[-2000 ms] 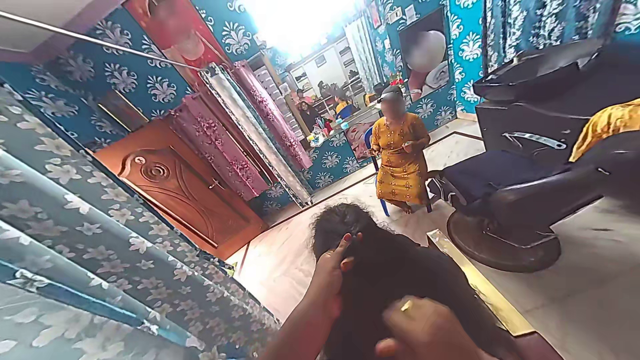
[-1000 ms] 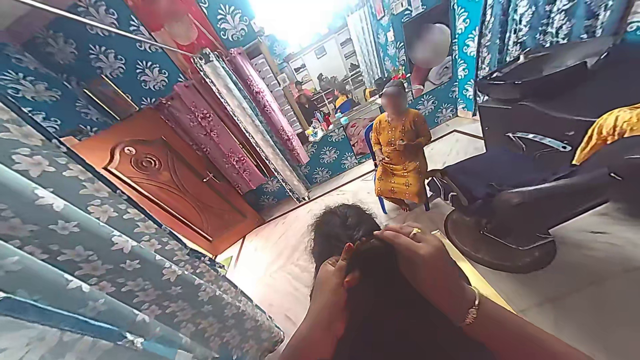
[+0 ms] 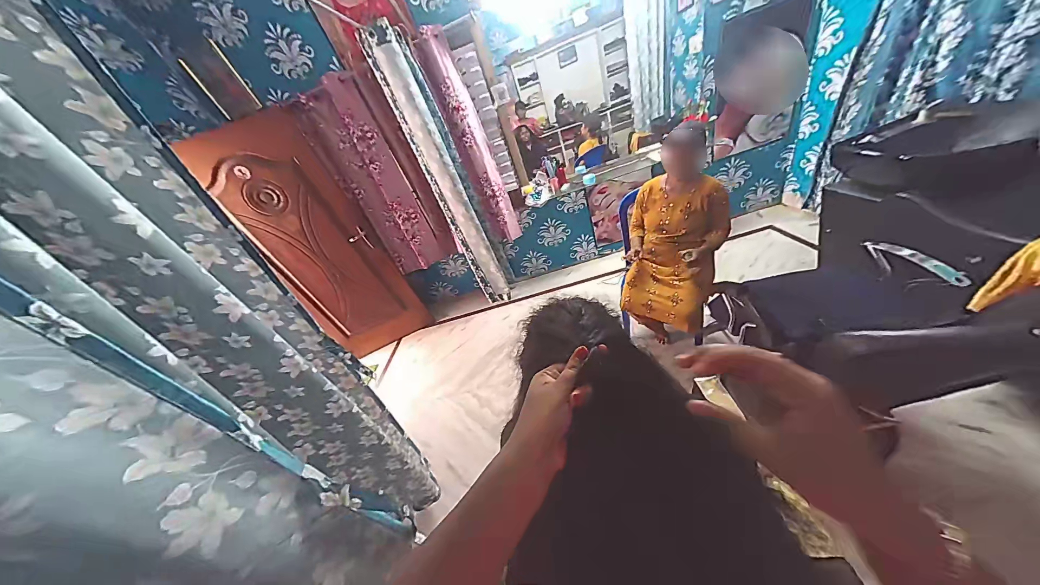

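Note:
Below me is a person's head with long dark hair (image 3: 626,455) hanging loose down the back, seen from behind and above. My left hand (image 3: 561,394) pinches a section of hair at the back of the crown, with red-painted nails showing. Off to the right of the hair, my right hand (image 3: 760,390) is raised with thumb and fingers apart, blurred, with nothing seen between them. A bracelet is partly visible at the right wrist. The person's face is hidden from this view.
A person in a mustard dress (image 3: 674,236) sits on a blue chair ahead. At right stands a black salon chair with a wash basin (image 3: 918,171) and a yellow cloth (image 3: 1007,276). Floral curtains (image 3: 268,325) hang close on the left, before a carved wooden door (image 3: 301,219).
My right hand was at the hair beside my left hand one second ago; now it is away to the right with its fingers apart. The left hand stays at the hair.

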